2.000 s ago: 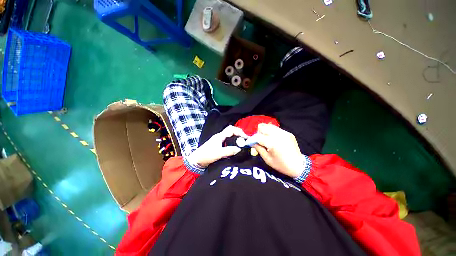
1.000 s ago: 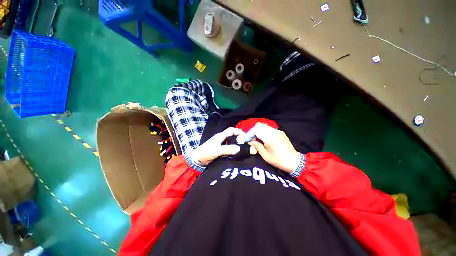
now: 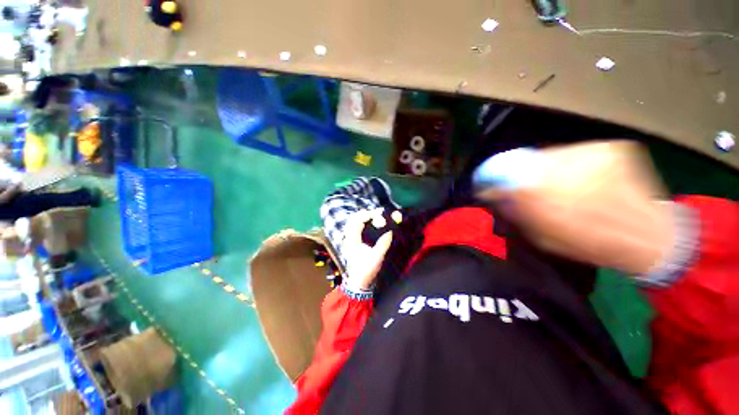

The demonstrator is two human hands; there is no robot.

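Note:
My left hand point(image 3: 366, 253) holds a small black plush piece point(image 3: 373, 233) with yellow tips, over the checked trouser leg and near the carton. My right hand point(image 3: 579, 203) is raised close to the camera, right of the lap, and blurred. Its fingertips are together and carry a pale blue-white wrap point(image 3: 504, 168). Whether it holds a needle or thread cannot be seen. The open carton point(image 3: 288, 300) beside the leg holds small black, red and yellow pieces.
The brown table point(image 3: 421, 40) crosses the top, with snips point(image 3: 549, 10), pale thread, white scraps and a black toy point(image 3: 164, 14). A blue basket crate point(image 3: 166, 217), blue stool point(image 3: 271, 113) and box of spools point(image 3: 420, 144) stand on the green floor. Part of a person shows at far left.
My hands have parted: the left moved toward the carton with the black piece, the right swung up and right, nearer the camera. The view has turned, showing more at left.

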